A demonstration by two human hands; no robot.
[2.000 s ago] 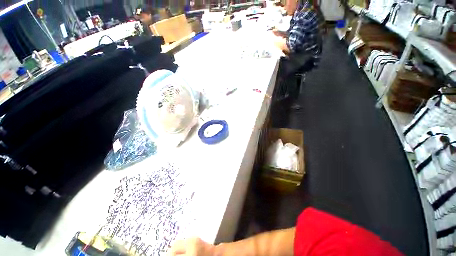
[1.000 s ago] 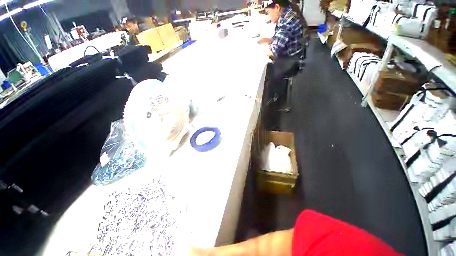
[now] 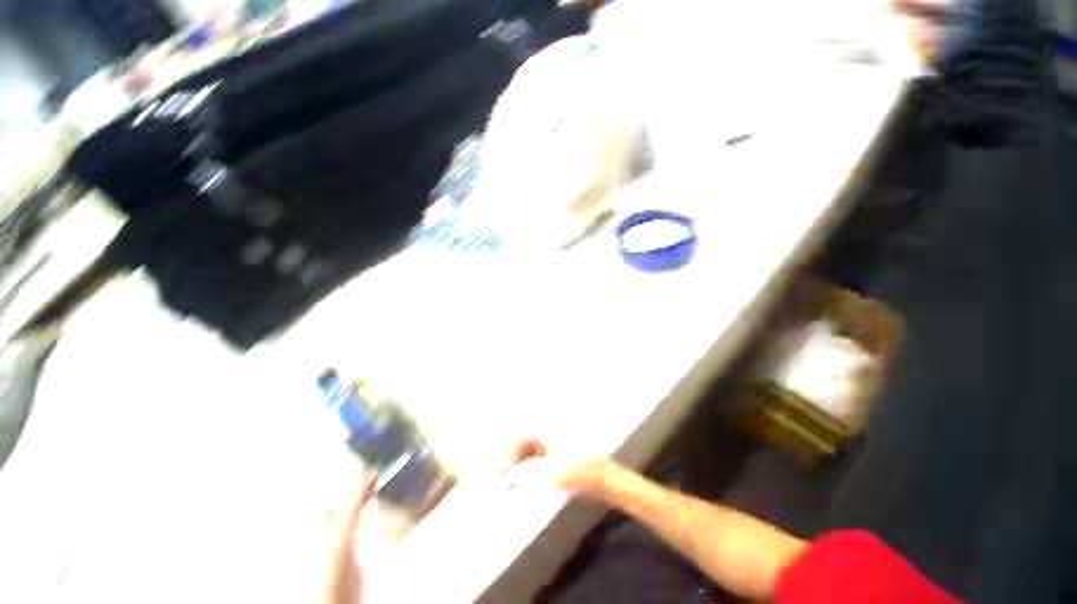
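Note:
The black tape dispenser (image 3: 402, 454) with a blue roll (image 3: 343, 399) in it lies on the white table (image 3: 555, 354) at lower centre-left, blurred. My left hand (image 3: 376, 519) is at its near end, overexposed; whether it touches the dispenser or holds something cannot be told. My right hand (image 3: 549, 466) is just right of the dispenser, above or on the table, fingers curled; anything in it is too blurred to tell. The loose pile of small metal pieces is washed out by glare.
A large blue tape roll (image 3: 657, 241) lies beside the white fan (image 3: 555, 130). A bluish plastic bag (image 3: 461, 218) is left of the fan. Black fabric (image 3: 319, 153) lines the far side. A cardboard box (image 3: 815, 378) stands on the floor. A blurred person (image 3: 1004, 59) is at upper right.
The view has swung left and down and blurred. The dispenser is back in view, my left hand has appeared beside it, and my right hand now shows fully.

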